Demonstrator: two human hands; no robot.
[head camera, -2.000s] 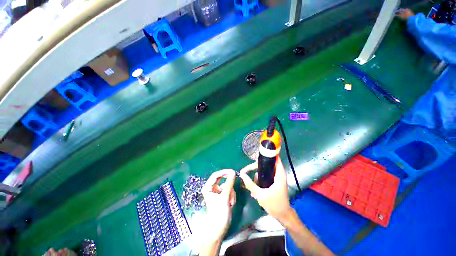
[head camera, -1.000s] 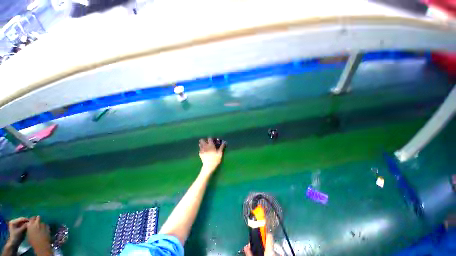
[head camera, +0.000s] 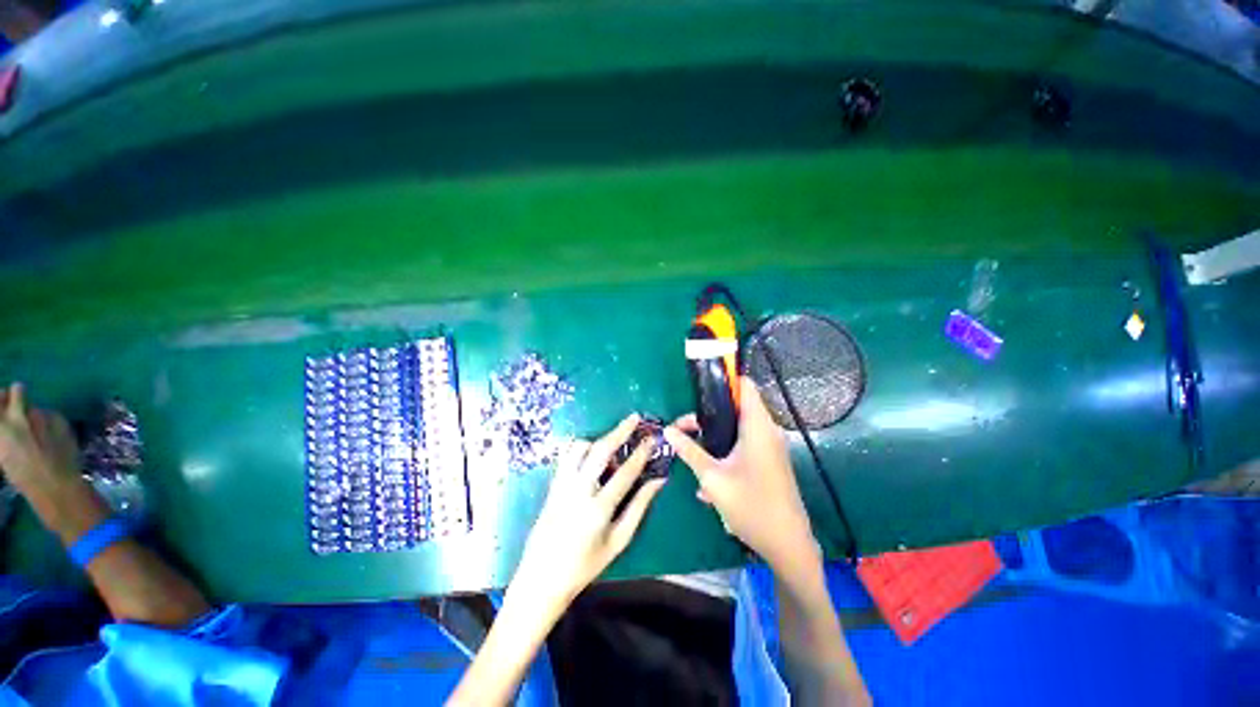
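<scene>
My left hand (head camera: 578, 518) holds a small round black unit (head camera: 644, 452) in its fingertips, low over the bench near its front edge. My right hand (head camera: 746, 477) is wrapped around the orange and black electric screwdriver (head camera: 714, 380), which has a pale tape band; its thumb and fingertip are beside the unit. The screwdriver's tip is hidden. The round mesh-like dish (head camera: 808, 370) lies just right of the screwdriver. A pile of small silver parts (head camera: 528, 410) lies left of my hands, beside the blue-and-white panel of small boards (head camera: 380, 445).
The green belt (head camera: 553, 221) runs across beyond the bench, with black units (head camera: 860, 102) at its far right. A purple piece (head camera: 974, 334) and a blue-black bundle (head camera: 1179, 345) lie right. A red tray (head camera: 929, 587) is at the front edge. Another person's hand (head camera: 39, 449) is at far left.
The view has tilted down towards the bench. My left hand has come back from the belt and now holds a black unit. The screwdriver in my right hand has moved left, off the dish.
</scene>
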